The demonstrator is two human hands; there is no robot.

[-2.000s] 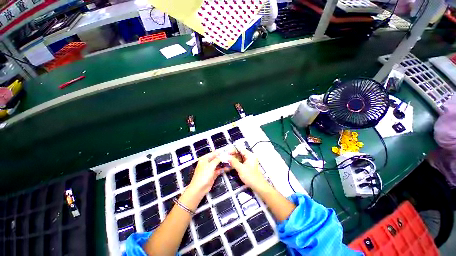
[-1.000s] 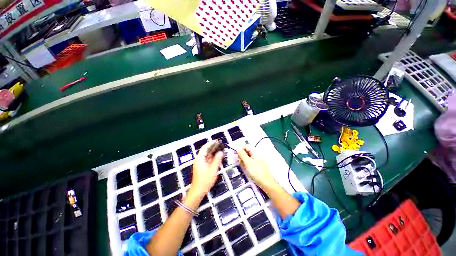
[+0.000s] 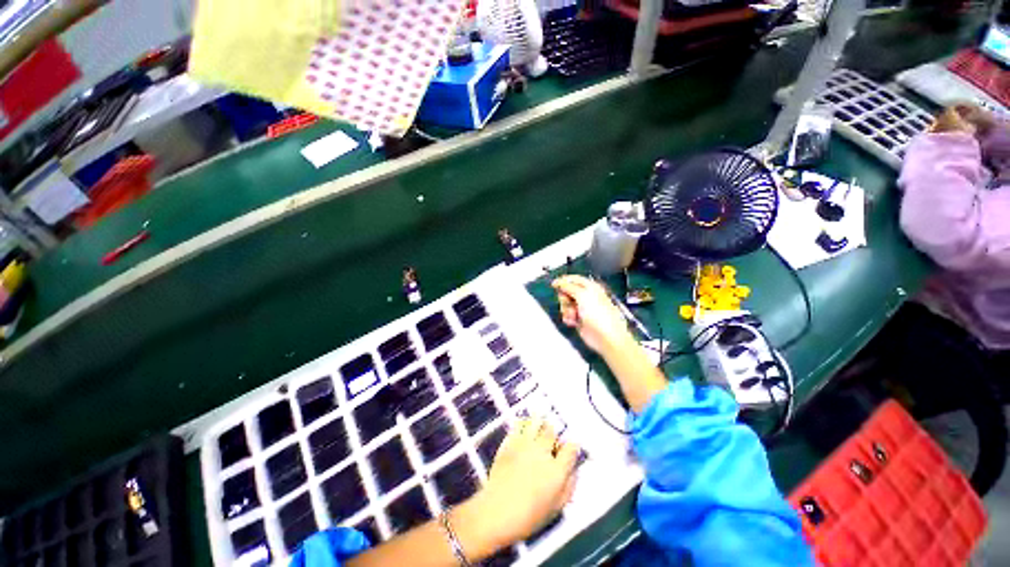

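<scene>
The white blister tray [image 3: 316,482] lies in front of me with black glossy squares in its pockets. My left hand [image 3: 529,478] is low over the tray's right part, palm down; something dark shows by its fingertips, but whether it is held is unclear. My right hand [image 3: 587,310] is above the bench beyond the tray's right edge, fingers curled; a thin dark thing shows near its fingertips, too small to tell if gripped. A whitish blurred piece [image 3: 474,354] lies on the upper right part of the tray.
Two small circuit strips lie on the dark green belt [image 3: 277,255]. A black tray [image 3: 67,521] is at left. A grey bottle [image 3: 616,238], black fan [image 3: 709,210], yellow pieces [image 3: 718,292], power strip [image 3: 744,360] and cables are right. A red tray [image 3: 897,487] is lower right. A person's pink sleeve [image 3: 958,210] is far right.
My hands have parted: the left moved down toward the tray's near right part, the right moved up and right to the bench. The view has shifted, so the fan and bottle sit further left.
</scene>
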